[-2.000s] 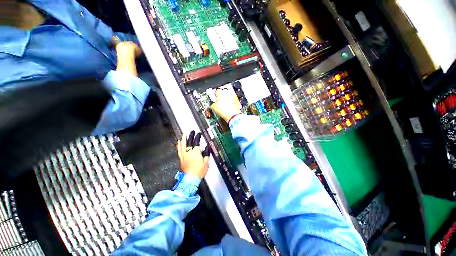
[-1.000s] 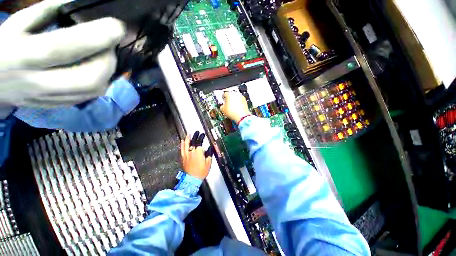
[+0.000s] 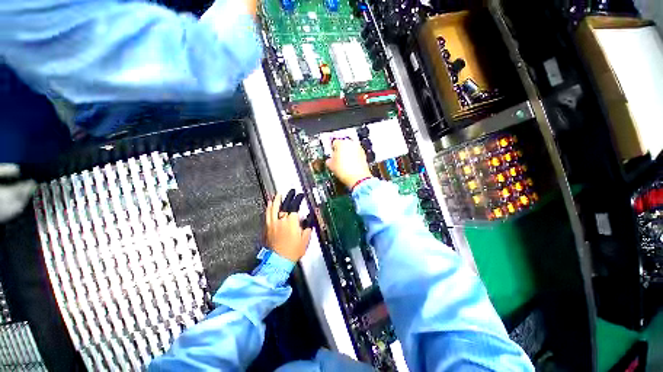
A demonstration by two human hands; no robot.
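Observation:
A green circuit board [image 3: 345, 218] crowded with parts lies in a black carrier on the pale-edged line in front of me. My right hand [image 3: 349, 161] reaches over its upper part, fingertips down at a white flat block [image 3: 326, 138]; whether they grip anything is hidden. Another white flat block [image 3: 387, 140] stands to the right of this hand, with blue components [image 3: 392, 168] below it. My left hand [image 3: 288, 227] rests on the line's left edge, with black covers on some fingertips, its fingers a little apart and nothing seen in it.
A second board [image 3: 320, 83] lies beyond, behind dark red bars. Left is a black bin [image 3: 218, 196] with rows of silver-white parts. Right are an open cardboard box [image 3: 451, 65], a clear blister tray [image 3: 458, 182] with orange parts and a green shelf [image 3: 501, 265]. Another person's blue sleeve [image 3: 145, 51] reaches in top left.
The other person's arm has moved up to the line's far left edge, and the dark object and white glove are gone from there. The boards appear further right. My hands have barely moved.

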